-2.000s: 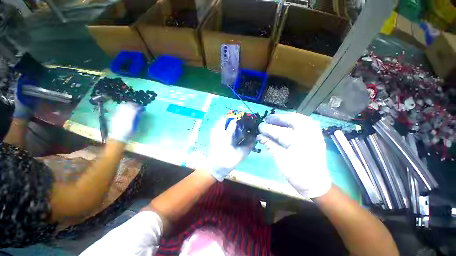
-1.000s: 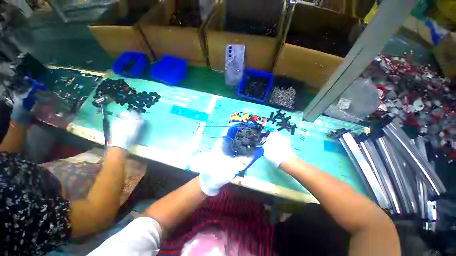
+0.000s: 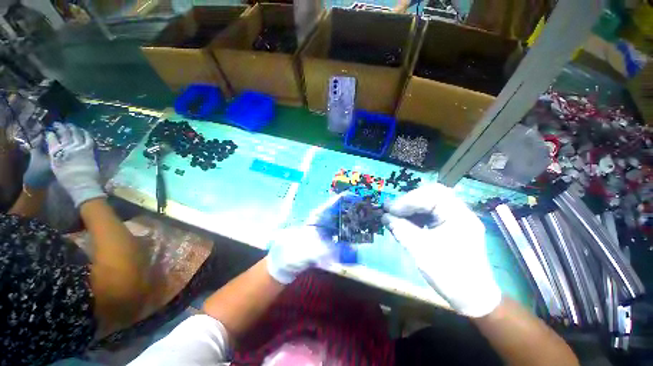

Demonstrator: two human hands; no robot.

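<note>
My left hand (image 3: 308,243), in a white glove with blue-coated fingers, holds a clump of small black plastic fittings (image 3: 362,218) palm up over the turquoise board. My right hand (image 3: 447,246), in a white glove, is at the right side of the clump, thumb and fingertips together; a small dark piece shows between them. Small orange, red and yellow parts (image 3: 351,179) lie just behind the clump. Black branched clips (image 3: 403,179) lie beside them.
Silver metal profiles (image 3: 530,257) are stacked at right. A blue bin (image 3: 370,134), silver hardware (image 3: 410,150), a phone (image 3: 341,104) and a grey post (image 3: 501,107) stand behind. Round black parts (image 3: 193,146) and a hammer (image 3: 160,179) lie left, near another person's gloved hand (image 3: 74,161).
My right hand has moved up from low beside the palm to the clump's right side. The clump looks more spread. The neighbour's hand has moved left, away from the hammer.
</note>
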